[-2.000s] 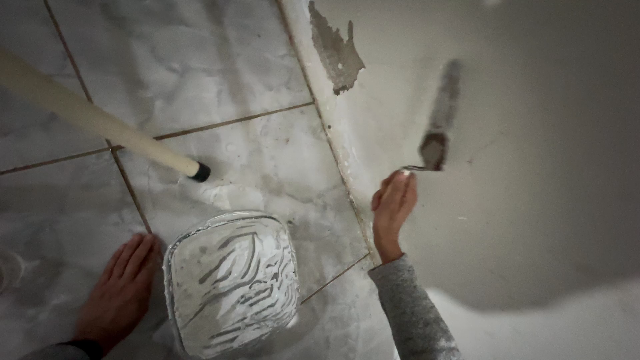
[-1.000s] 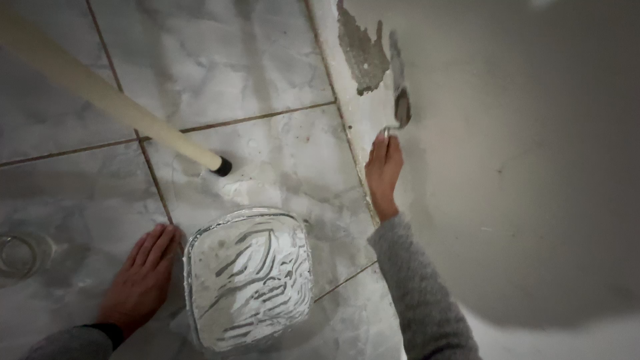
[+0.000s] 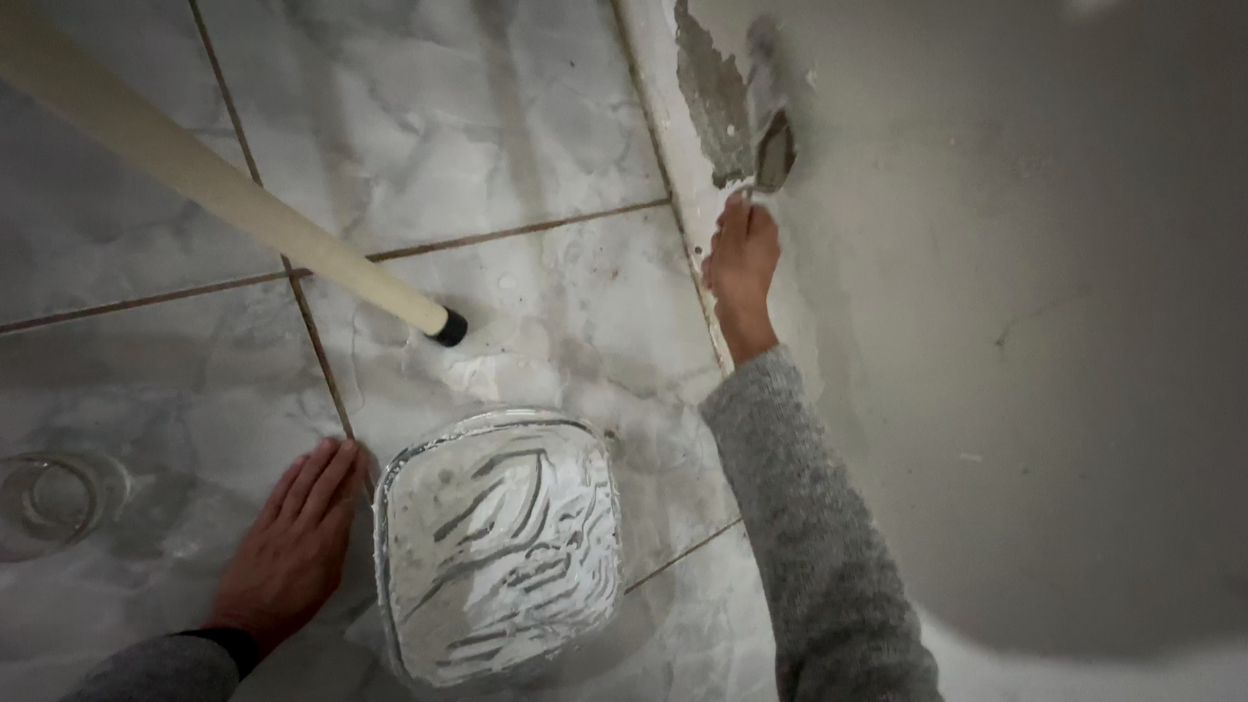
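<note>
My right hand (image 3: 746,268), in a grey sleeve, grips the handle of a small trowel (image 3: 776,151). The blurred blade lies over the wall (image 3: 975,244), just right of a ragged grey patch of bare plaster (image 3: 717,102). My left hand (image 3: 297,541) rests palm down on the marbled floor tiles (image 3: 546,283), holding nothing, with its fingers close together. Beside it stands a clear, square tub of white paste (image 3: 507,556), its surface ridged and its rim smeared.
A pale pole (image 3: 292,224) with a black end cap comes in from the upper left, its tip near the tub. At the far left stands a glass vessel (image 3: 54,497). The wall meets the tiles along a rough whitish edge (image 3: 682,195).
The trowel in my right hand has moved left across the wall to the side of the bare patch. My left hand stays on the tiles. The view has shifted somewhat.
</note>
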